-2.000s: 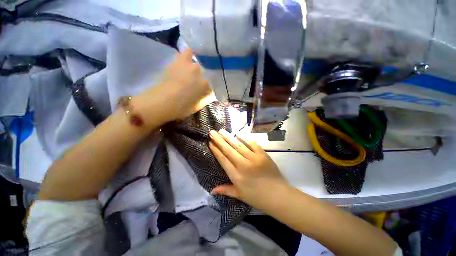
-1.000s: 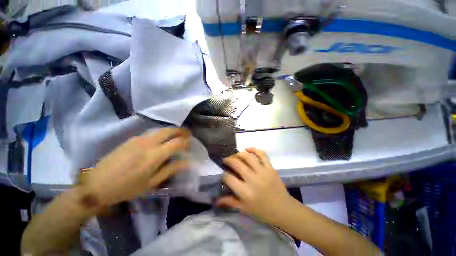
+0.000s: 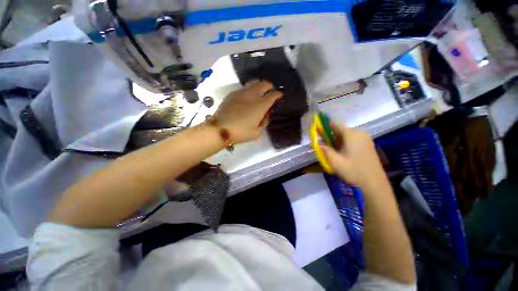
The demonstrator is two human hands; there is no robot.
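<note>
My left hand (image 3: 245,111) reaches across the machine table with its fingertips on the dark cloth scraps (image 3: 284,122); whether it pinches them is unclear. My right hand (image 3: 355,156) holds the scissors by the yellow and green handles (image 3: 321,142) at the table's front edge, right of the scraps. The blades are blurred and hard to see. The garment's pale grey panels (image 3: 94,96) lie at the left. Its dark herringbone part (image 3: 162,122) is near the needle area, partly behind my left forearm. A herringbone end (image 3: 211,190) hangs over the table's front edge.
The white sewing machine head (image 3: 306,28) with "JACK" lettering spans the top. The needle and presser foot area (image 3: 182,79) is left of my left hand. A blue plastic basket (image 3: 423,165) stands below the table at the right. A small lit device (image 3: 404,86) is at the table's right.
The view has turned right. My left hand has moved from the garment to the dark scraps. My right hand has left the cloth and taken the scissors off the scraps.
</note>
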